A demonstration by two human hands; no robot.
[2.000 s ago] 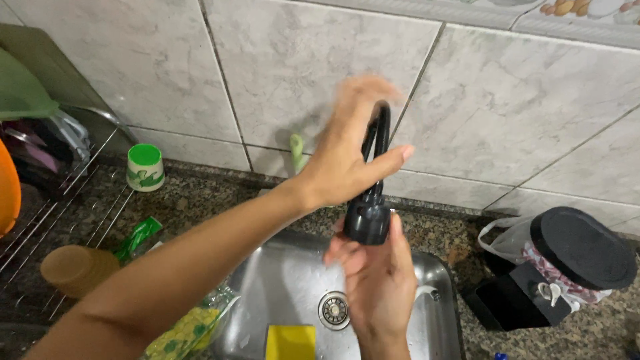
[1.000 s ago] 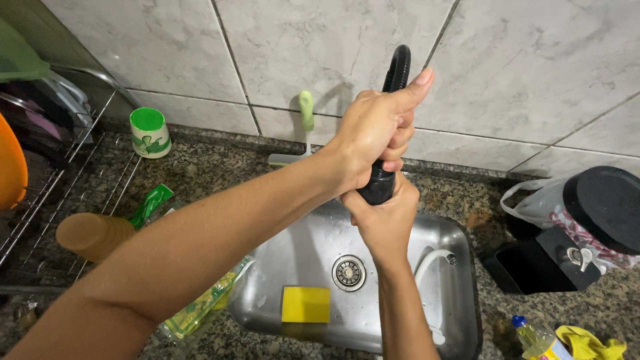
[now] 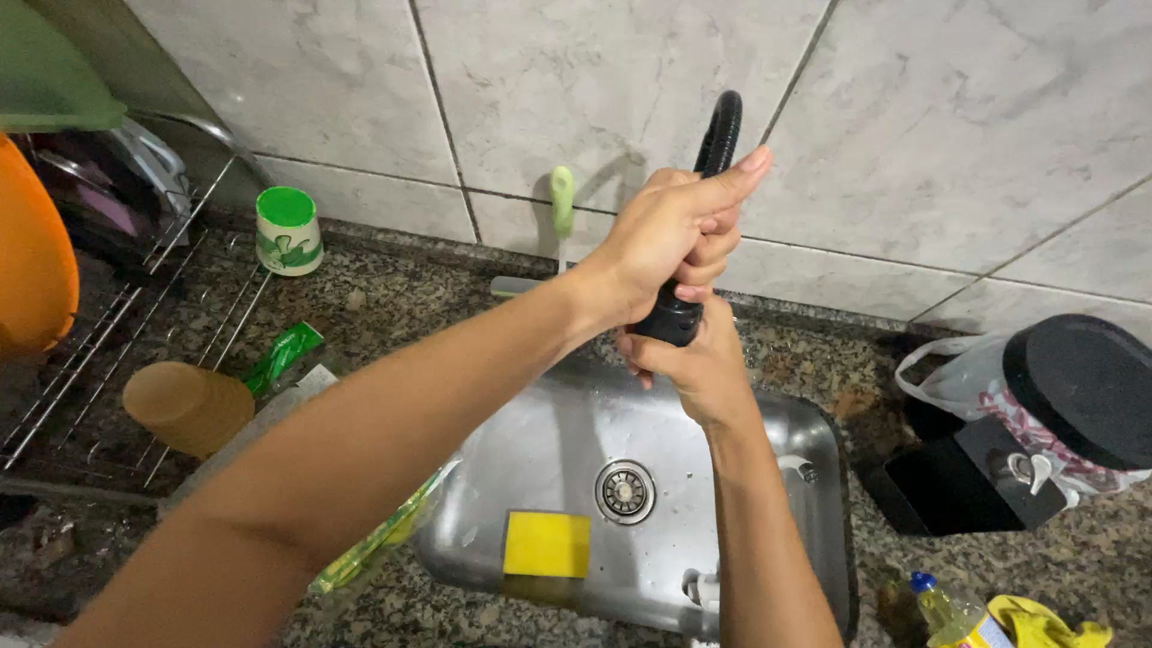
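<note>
Over the back of the steel sink, both hands grip a black flexible faucet spout. My left hand wraps its upper part, thumb pointing up and right; a ribbed loop of the hose shows above the fist. Directly below, my right hand holds the wider black end piece from underneath. The two hands touch. A yellow sponge rests in the sink, left of the round drain strainer. Where the spout joins its base is hidden behind the hands.
A green-handled tool leans on the tiled wall. At left are a wire dish rack, a green-and-white cup and a stack of brown cups. A black-lidded container, black box and bottle stand at right.
Two seconds ago my left hand was blurred and loose around the hose; it is now closed on it. The last second shows little change in either hand's hold.
</note>
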